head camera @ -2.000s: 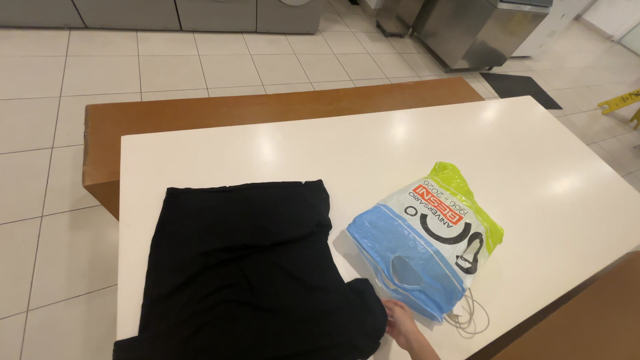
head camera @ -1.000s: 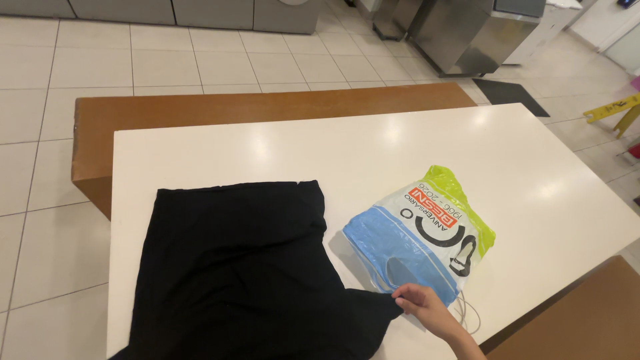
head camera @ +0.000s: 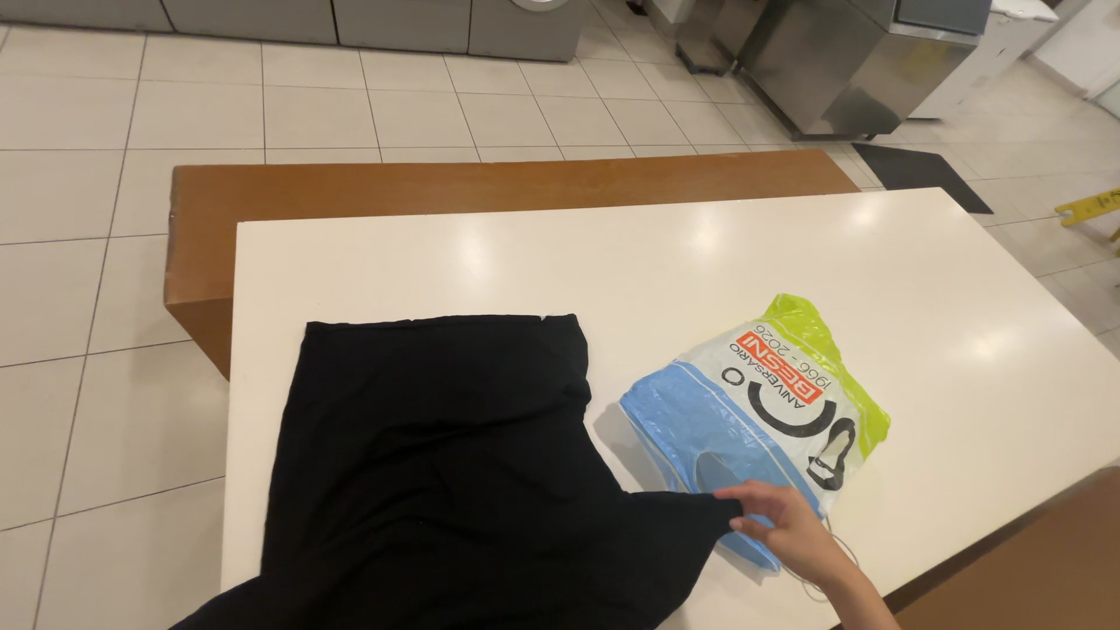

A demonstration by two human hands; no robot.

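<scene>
A black fabric garment [head camera: 446, 437] lies spread on the white table [head camera: 612, 254], its lower part cut off by the bottom of the view. My right hand [head camera: 779, 529] pinches the tip of a sleeve-like part of it between thumb and fingers, pulled out to the right. Just beyond the hand is a blue, white and green plastic bag [head camera: 761, 394] bearing writing, partly covered by my fingers and the fabric tip. My left hand is out of view.
A brown bench [head camera: 507, 184] runs along the table's far side, and another brown surface [head camera: 1024, 560] is at the lower right. A thin cord [head camera: 844, 547] lies by the bag. Farther off are grey machines [head camera: 402, 22], a steel unit [head camera: 814, 70] and a dark mat [head camera: 919, 175].
My right hand has moved right, drawing the pinched part of the garment outward to a point over the bag's near edge. The bag has stayed in about the same place on the table.
</scene>
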